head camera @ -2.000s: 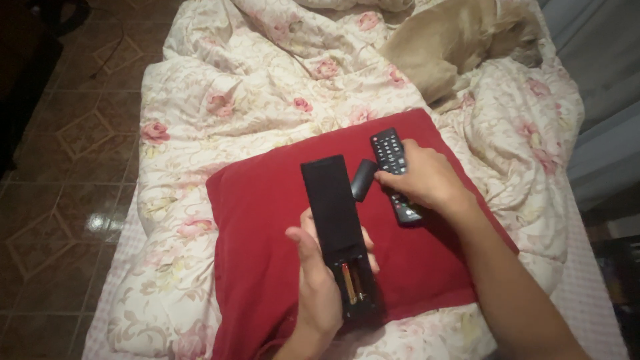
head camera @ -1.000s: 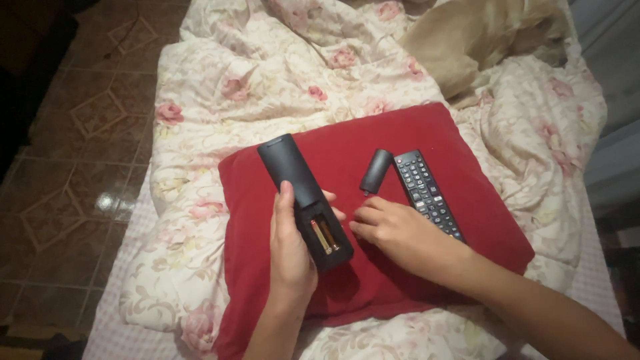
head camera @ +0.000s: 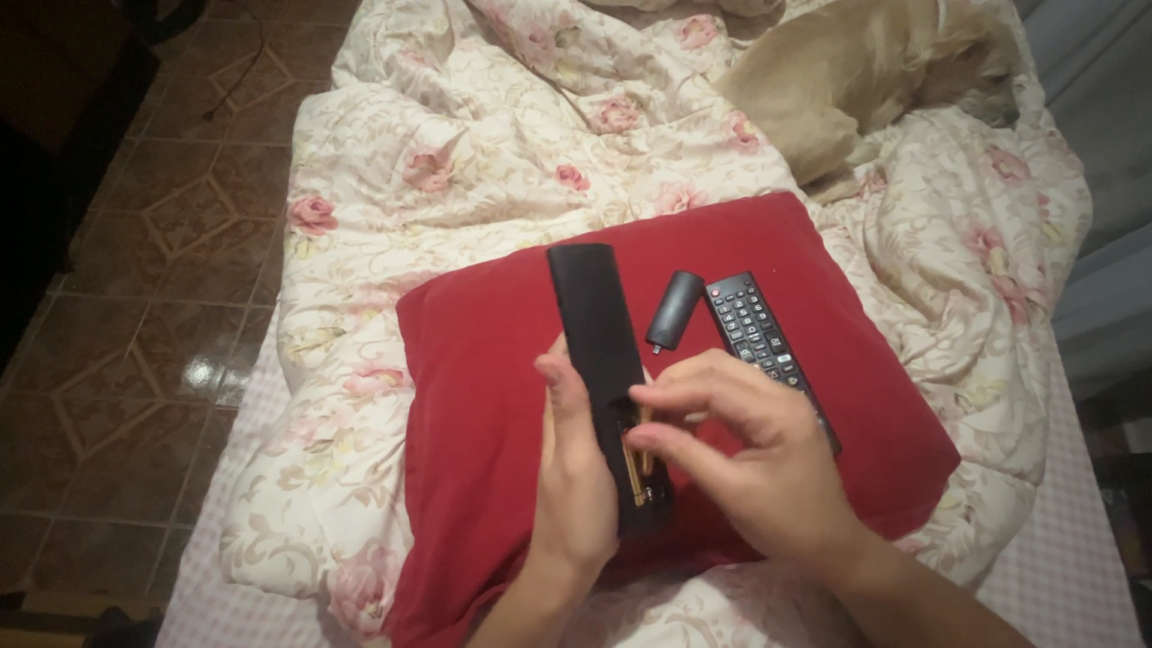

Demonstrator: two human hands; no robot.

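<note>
My left hand (head camera: 576,459) holds a black remote control (head camera: 596,315), back side up, above a red pillow (head camera: 486,360). Its battery compartment is uncovered at the lower end, and batteries (head camera: 634,468) show inside. The thumb and forefinger of my right hand (head camera: 747,441) are at the compartment's right edge, by a battery; whether they grip it is not clear. A black battery cover (head camera: 675,310) lies on the pillow, just left of a second remote control (head camera: 749,315), keys up, whose lower part is partly behind my right hand.
The pillow rests on a floral comforter (head camera: 468,198) over a checkered sheet (head camera: 225,522). A light-coated dog (head camera: 828,81) lies at the upper right. Tiled floor (head camera: 135,351) runs along the left, and a grey curtain (head camera: 1098,180) hangs at the right.
My right hand has moved from the second remote, where it was two seconds ago, to the open compartment of the held remote. The battery cover beside it has been let go onto the pillow.
</note>
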